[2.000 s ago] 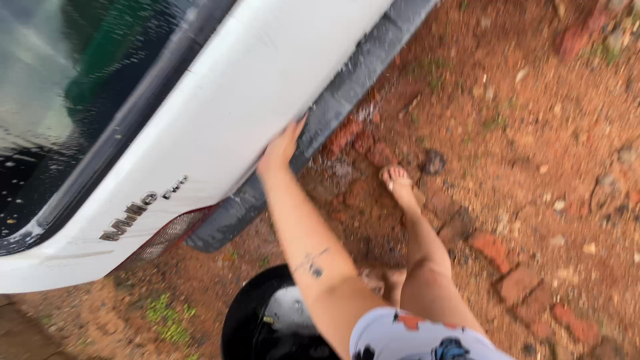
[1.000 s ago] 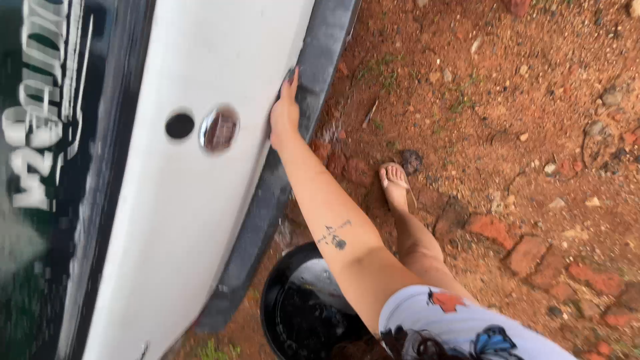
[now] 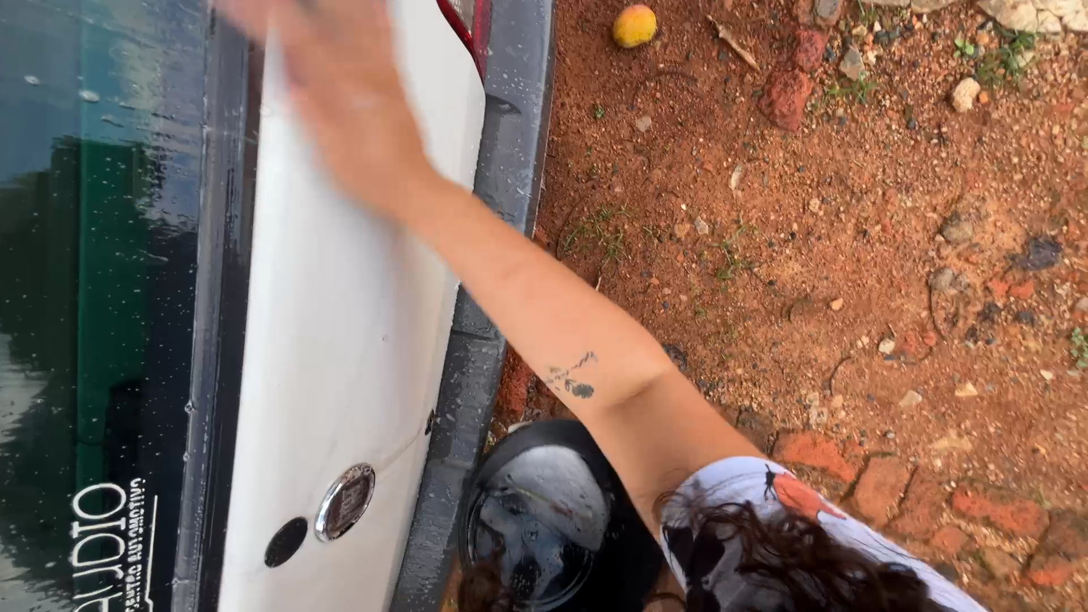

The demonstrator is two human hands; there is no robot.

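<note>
My right hand (image 3: 340, 93), blurred, lies over the white tailgate (image 3: 331, 340) of a car at the upper left, near the lower edge of the rear window (image 3: 110, 280). Its fingers look extended and apart, though the top edge cuts off the tips; nothing is plainly seen in it. A round chrome badge (image 3: 345, 502) and a black round cover (image 3: 286, 542) are on the tailgate below the hand. A black bucket (image 3: 629, 518) holding water stands under my upper arm, beside the grey bumper (image 3: 467, 374). My left hand is out of view.
Reddish gravelly ground (image 3: 790, 229) lies right of the car, with a yellow-orange fruit (image 3: 635, 26) near the bumper. Bricks (image 3: 816, 455) are set in the soil at the lower right. Water drops dot the window and bumper.
My right hand has moved from the tailgate's edge by the bumper to the side near the window. The view has shifted a good deal along the car.
</note>
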